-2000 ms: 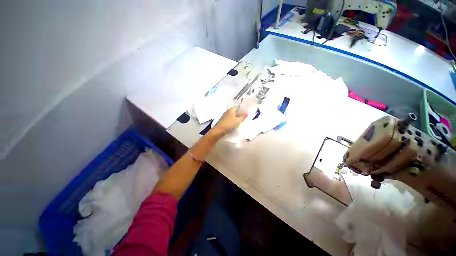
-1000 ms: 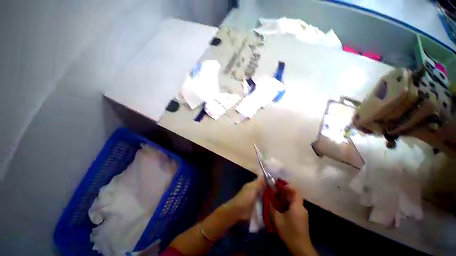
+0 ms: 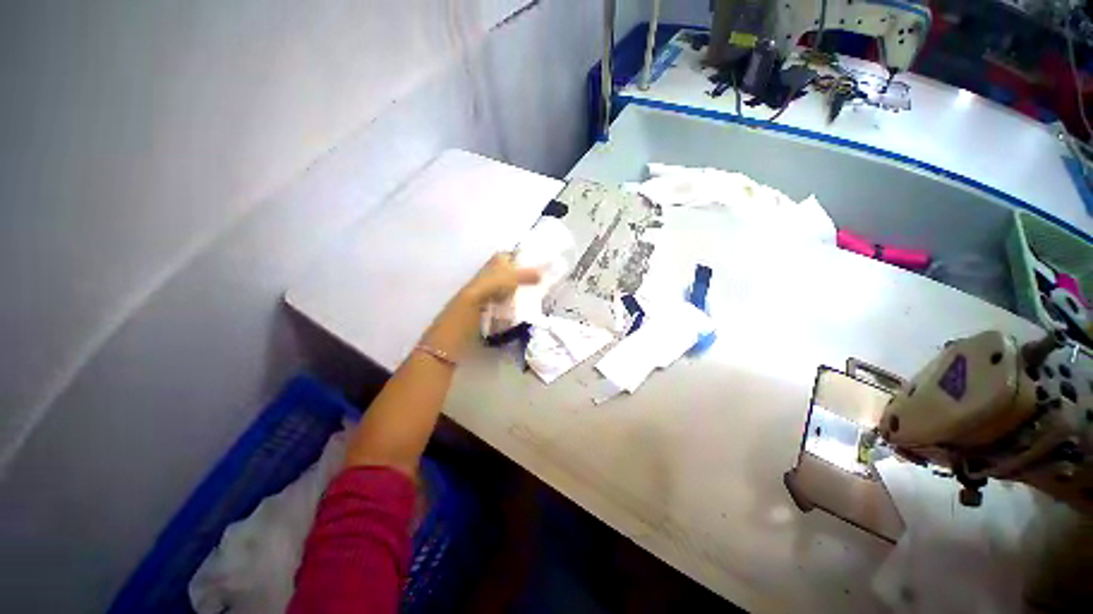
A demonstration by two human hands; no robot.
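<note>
My left hand (image 3: 503,282) is stretched out over the left part of the machine table, at a white fabric piece (image 3: 545,254). The fingers are blurred, so I cannot tell if they grip it. Other white pieces (image 3: 653,354) with dark and blue bits lie just to the right of the hand. My right hand and the scissors are out of the picture.
The sewing machine head (image 3: 965,390) stands at the right, with white strips (image 3: 959,540) beside its needle area. A blue basket (image 3: 216,528) with white cloth is at lower left. White cloth (image 3: 743,198), pink cylinders (image 3: 881,250) and a green tray (image 3: 1033,270) are behind the table.
A second ago both hands were at the table's front edge, the right one holding red-handled scissors. My left hand has moved up and left to the loose pieces; right hand and scissors have left the view.
</note>
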